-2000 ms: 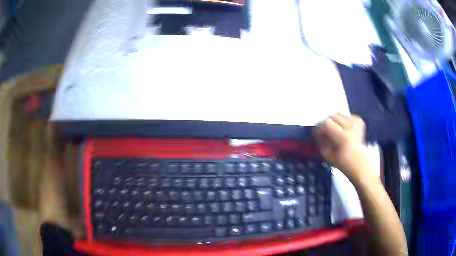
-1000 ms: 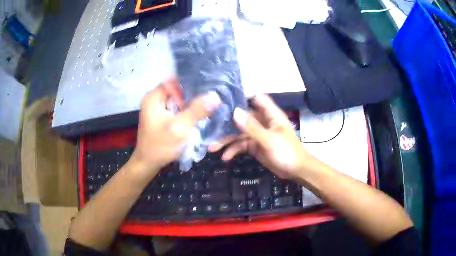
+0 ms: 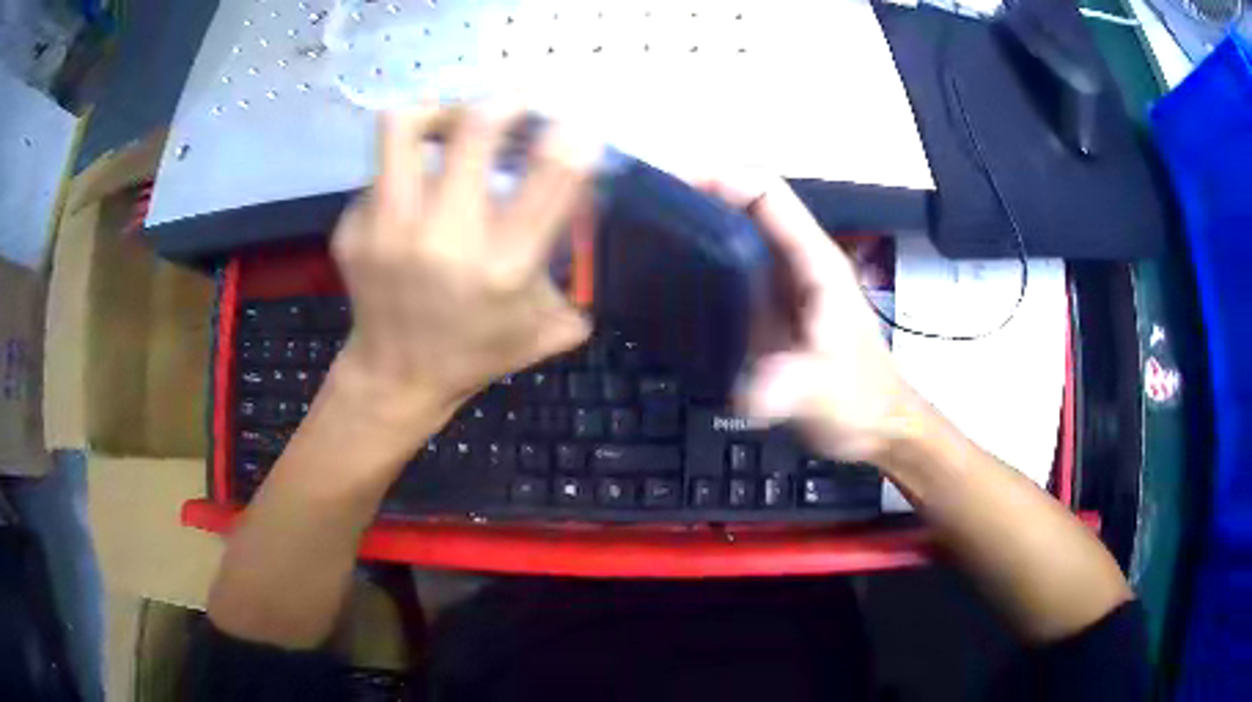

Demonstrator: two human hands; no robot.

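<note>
A black handheld device [image 3: 673, 268], blurred by motion, is held tilted above the keyboard [image 3: 590, 439]. My right hand [image 3: 824, 329] holds its right side. My left hand [image 3: 460, 261] is at its left end, fingers bent, with an orange strip showing beside the thumb; whether the fingers grip the device is hidden by blur. A clear poly bag [image 3: 398, 55] lies on the perforated metal plate [image 3: 577, 96], beyond my left hand.
A red keyboard tray [image 3: 659, 550] surrounds the keyboard, with white paper [image 3: 982, 384] at its right. A black mouse [image 3: 1064, 82] is on a black mat [image 3: 961, 165]. Blue bins [image 3: 1222, 274] stand at right, an open cardboard carton [image 3: 131, 343] at left.
The crinkled bag is no longer around the black device in my hands; a clear bag lies on the plate. The device has turned. The view has shifted, and the device on the plate is out of view.
</note>
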